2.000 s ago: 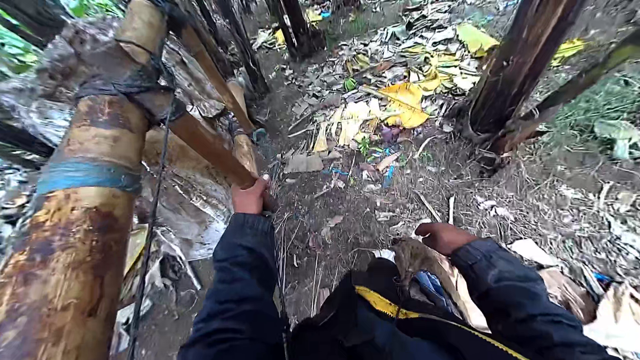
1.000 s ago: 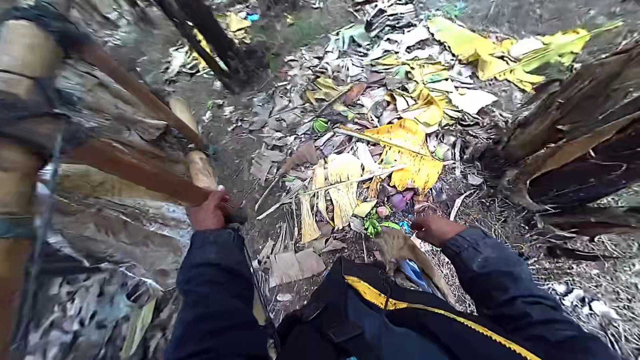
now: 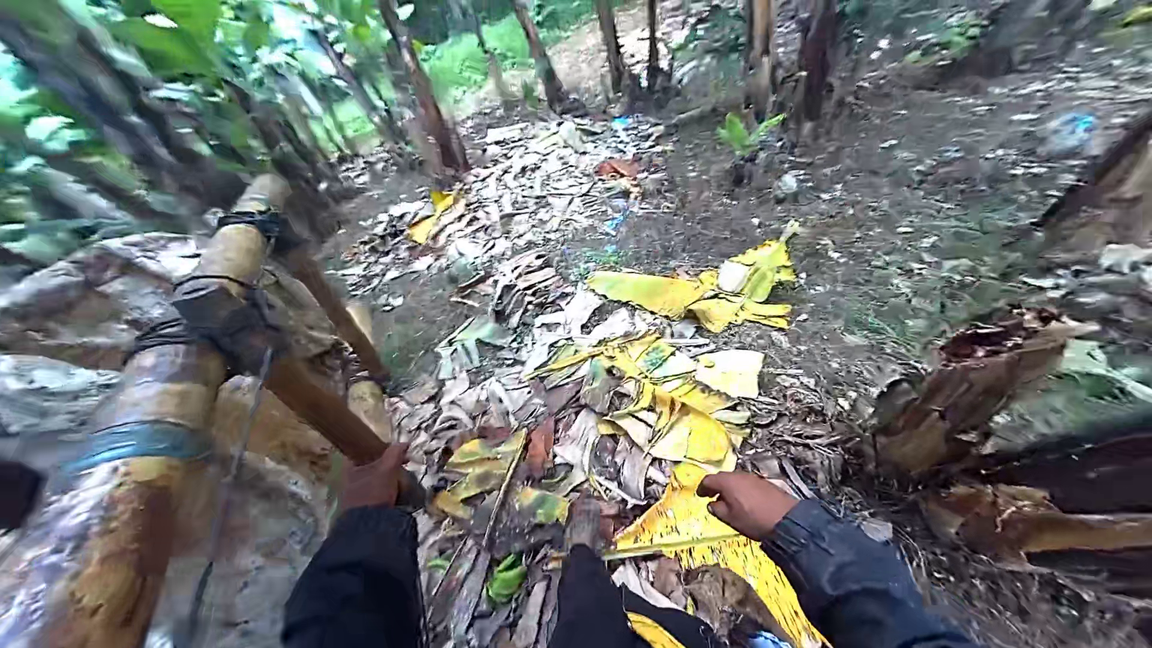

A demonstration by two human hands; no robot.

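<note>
My left hand point(image 3: 373, 477) is closed around the lower end of a wooden crossbar point(image 3: 319, 409), which is tied to a thick bamboo pole point(image 3: 148, 450) on the left. Dark bindings point(image 3: 216, 315) and a blue-green wrap point(image 3: 135, 445) go around that pole. My right hand point(image 3: 742, 501), its fingers curled, hangs over a yellow dried banana leaf point(image 3: 684, 513); nothing shows in it. A foot point(image 3: 583, 522) is visible between my arms on the leaf litter.
Dry and yellow leaves point(image 3: 666, 297) cover the path ahead. A broken banana stem point(image 3: 967, 387) stands at the right, with fallen stem pieces point(image 3: 1035, 522) below it. Several trunks point(image 3: 423, 99) rise farther off. A brown and whitish sheet point(image 3: 279, 522) lies beneath the poles.
The view has tilted up and moved forward along the leaf-strewn path. My left hand has stayed on the crossbar. The yellow leaves now lie beneath my right hand.
</note>
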